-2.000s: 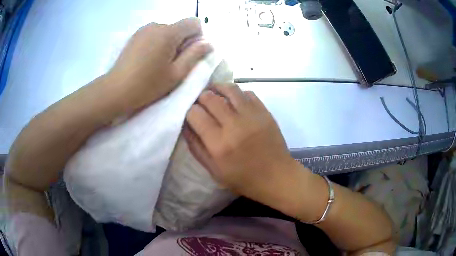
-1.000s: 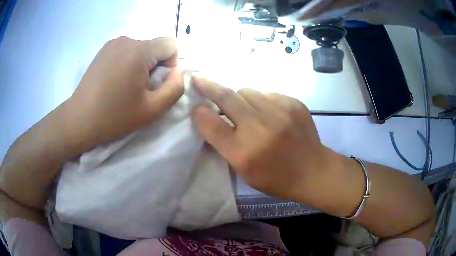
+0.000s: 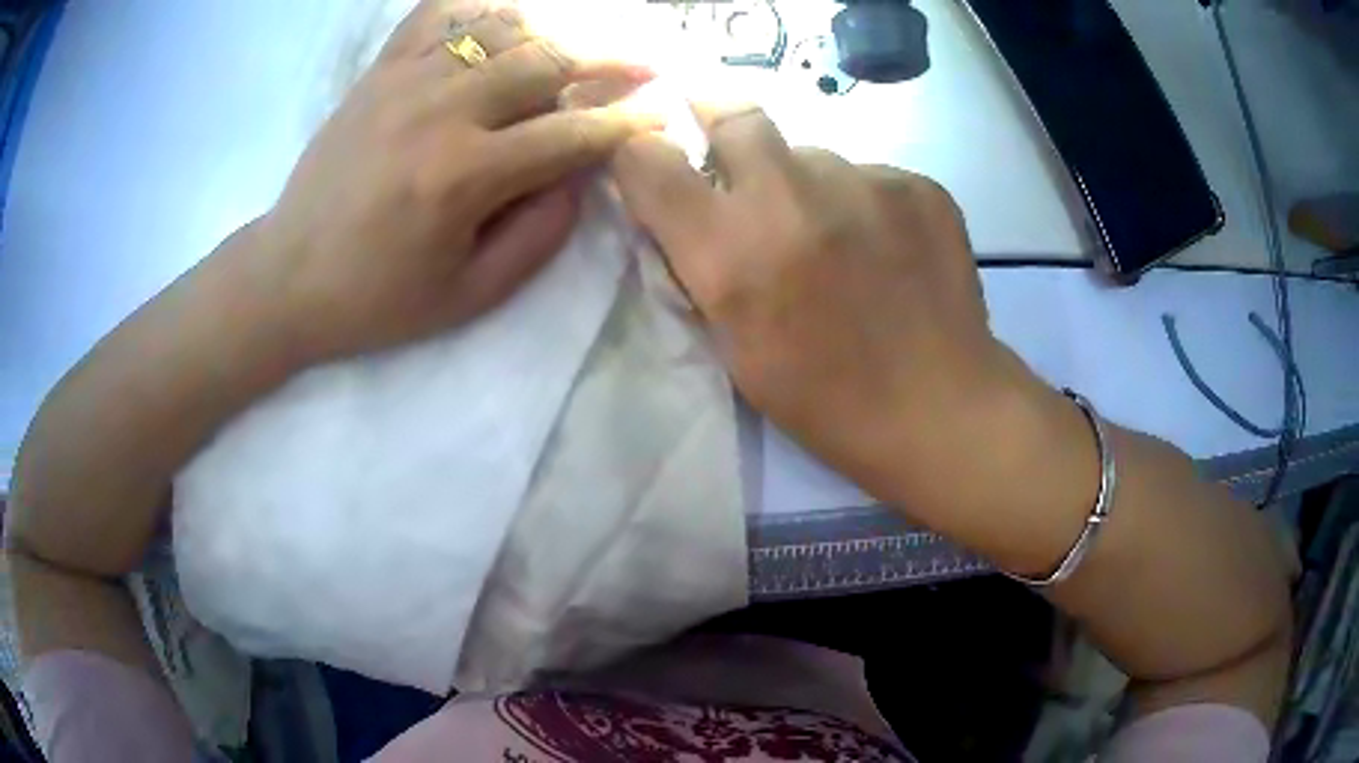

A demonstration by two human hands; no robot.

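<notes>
A white fabric piece (image 3: 388, 477) hangs from both hands over the table's front edge. A greyish-beige layer (image 3: 626, 492) shows beside it on the right. My left hand (image 3: 432, 179), with a ring, pinches the top edge of the fabric between thumb and fingers. My right hand (image 3: 820, 268) grips the same edge with its fingertips, close to the left fingertips. The pinched edge lies in the bright lamp glare and is partly washed out. The white machine bed (image 3: 879, 164) lies just beyond the hands.
A dark round machine knob (image 3: 879, 40) is at the top. A black smartphone (image 3: 1110, 134) lies on the bed at the right. Grey-green cord (image 3: 1225, 391) loops beside it. A ruler strip (image 3: 879, 564) runs along the front edge. Cloth (image 3: 1326, 641) hangs at the lower right.
The view has shifted, and the machine head seen a second ago is mostly out of frame. The left fingers have extended over the fabric edge, and the right fingers have curled in on it.
</notes>
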